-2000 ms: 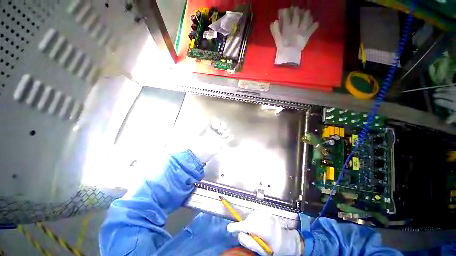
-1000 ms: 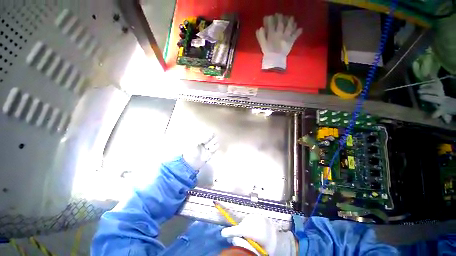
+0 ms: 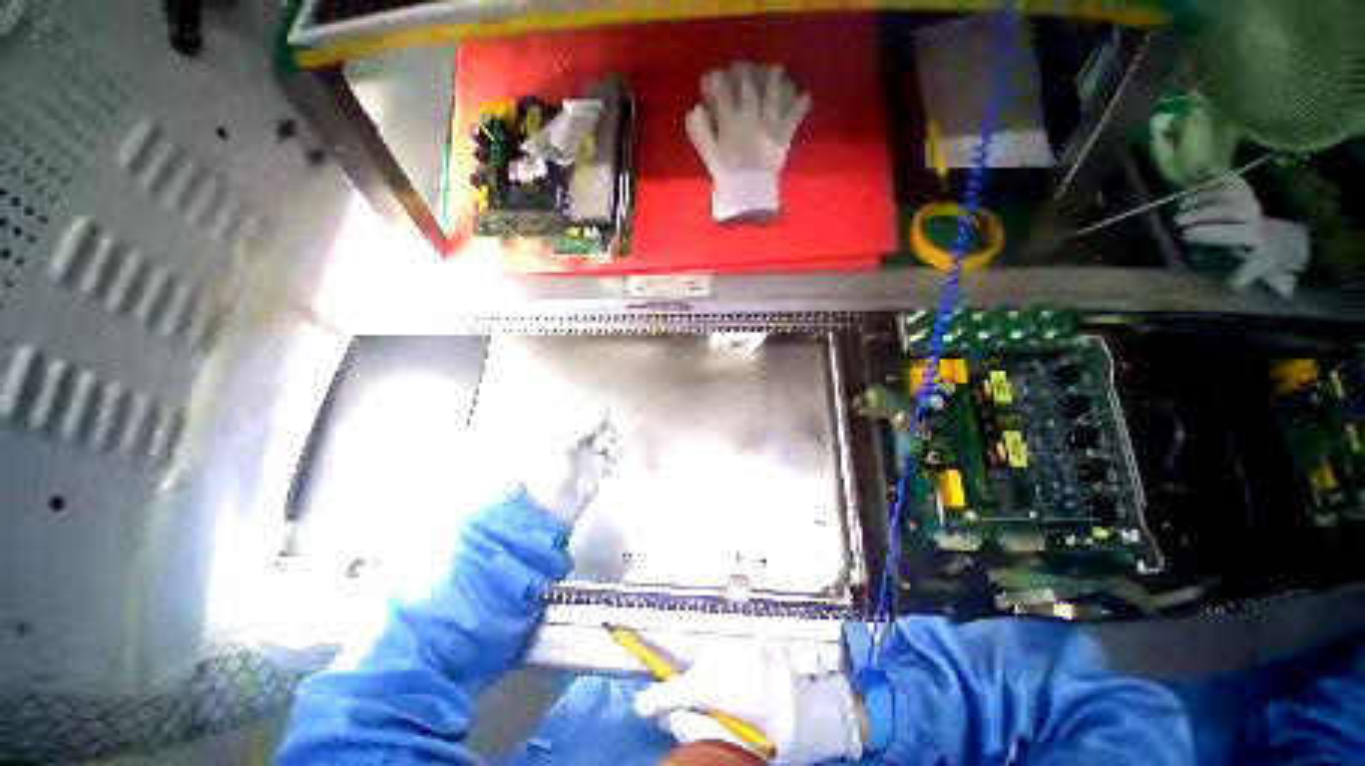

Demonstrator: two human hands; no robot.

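My right hand, in a white glove, holds a slim yellow tool at the near conveyor rail, its dark tip pointing up and left. My left hand, also gloved in white, is over the bright metal plate; glare washes out much of it, and I cannot tell whether its fingers are closed. A green circuit board with yellow blocks lies in a black carrier to the right of the plate. Neither hand touches the board.
Red mat at the back holds a sample board and a spare white glove. Yellow tape roll lies right of it. A coiled blue cord hangs across the board's left side. Another board is at the far right.
The view has shifted, so the board and shelf appear further left and more of the far-right board shows. My right hand still holds the yellow tool; my left hand remains over the plate.
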